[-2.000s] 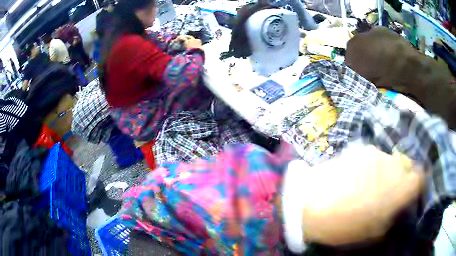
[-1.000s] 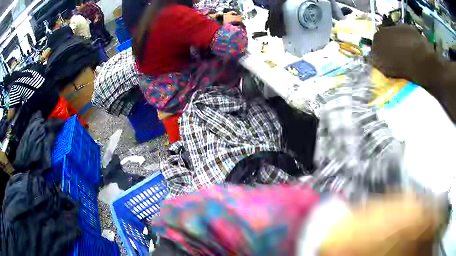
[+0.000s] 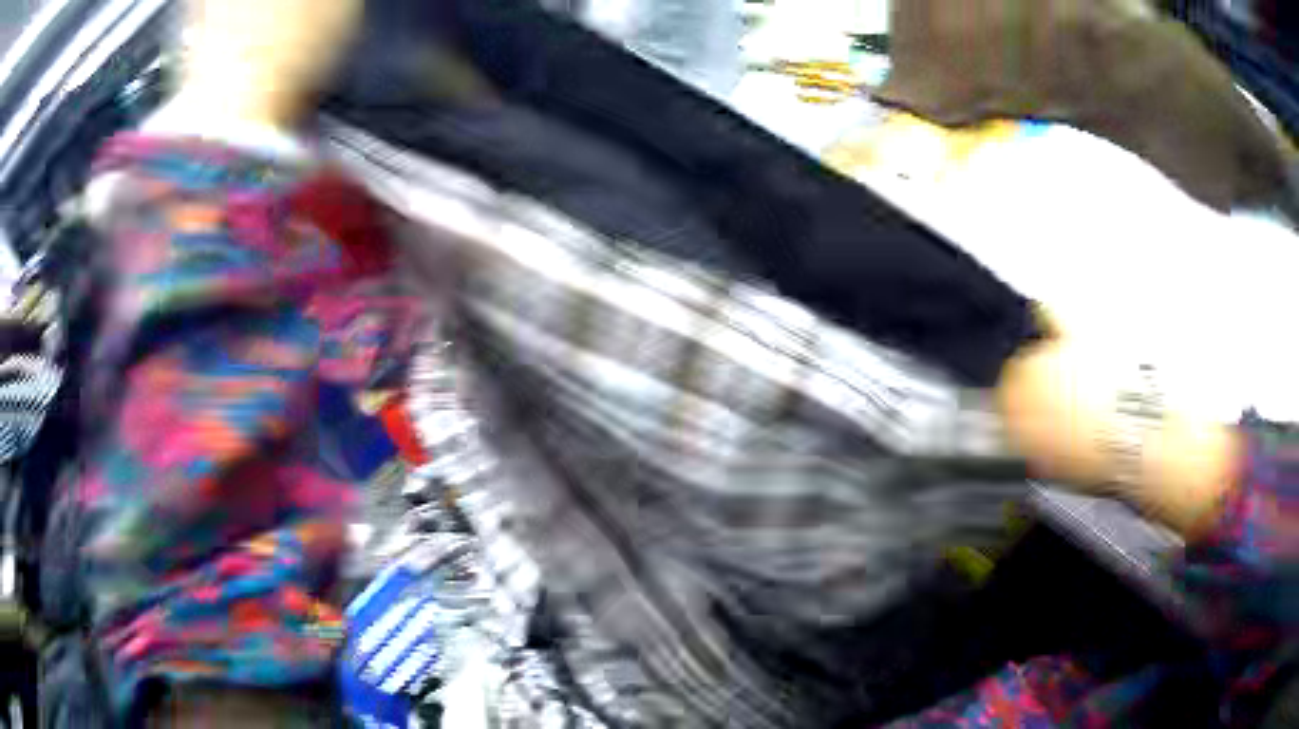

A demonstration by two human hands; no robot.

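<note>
A plaid fabric (image 3: 684, 370) with a dark band (image 3: 798, 214) along its upper edge is stretched between my two hands, blurred by motion. My left hand (image 3: 264, 57) is at the top left, cut off by the upper edge of the picture, and holds the left end; its fingers are blurred. My right hand (image 3: 1068, 406) grips the right end of the plaid fabric and band. The lower part of the cloth hangs down in dark and grey folds.
A blue plastic crate (image 3: 396, 641) is on the floor at lower left. Brown fabric (image 3: 1054, 71) lies at the top right beside a white surface (image 3: 1125, 200). Yellow-handled scissors (image 3: 819, 79) lie at the top. A bit of red (image 3: 403, 427) shows behind the cloth.
The left arm has swung up to the top left. The right hand has come into view. The plaid fabric with its dark band is now raised and spread between both hands.
</note>
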